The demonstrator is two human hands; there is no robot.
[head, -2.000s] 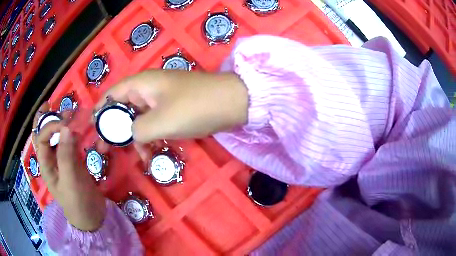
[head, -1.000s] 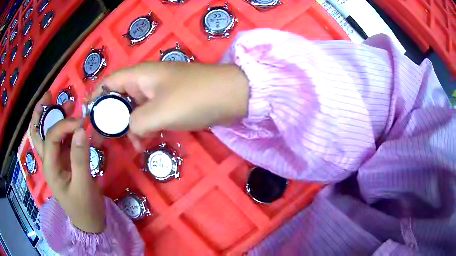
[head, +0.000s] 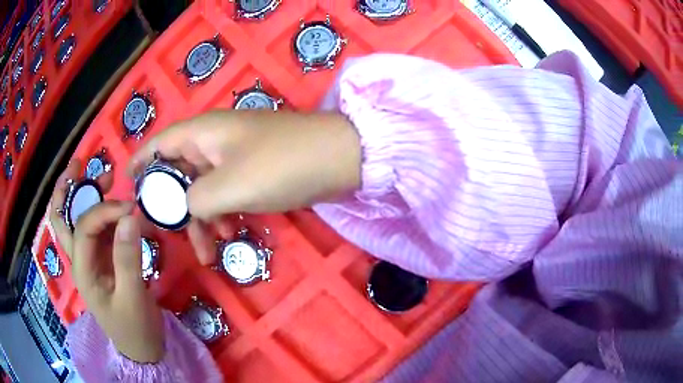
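My right hand [head: 247, 161] reaches in from the right and holds a round smartwatch head [head: 164, 197] between thumb and fingers, its screen lit plain white and facing up. My left hand [head: 108, 277], at the lower left, holds a second smartwatch head [head: 84, 202] with a pale lit screen, tilted. The left fingertips are close to the rim of the right-hand unit; I cannot tell if they touch it. Both are held above the red parts tray [head: 322, 329]. Several units lie in its pockets with grey case backs up, such as this one [head: 243, 259].
A black unit [head: 397, 286] lies face up near the tray's front edge, beside my right sleeve. Another full red tray [head: 45, 67] stands at the left. White paper with a dark pen [head: 529, 40] lies at the upper right, beside another red tray [head: 636, 30]. A keyed device [head: 41, 310] is at lower left.
Both hands have stayed over the same part of the tray. The left-hand unit has turned and shows more of its screen than two seconds ago. The right-hand unit is tilted slightly differently.
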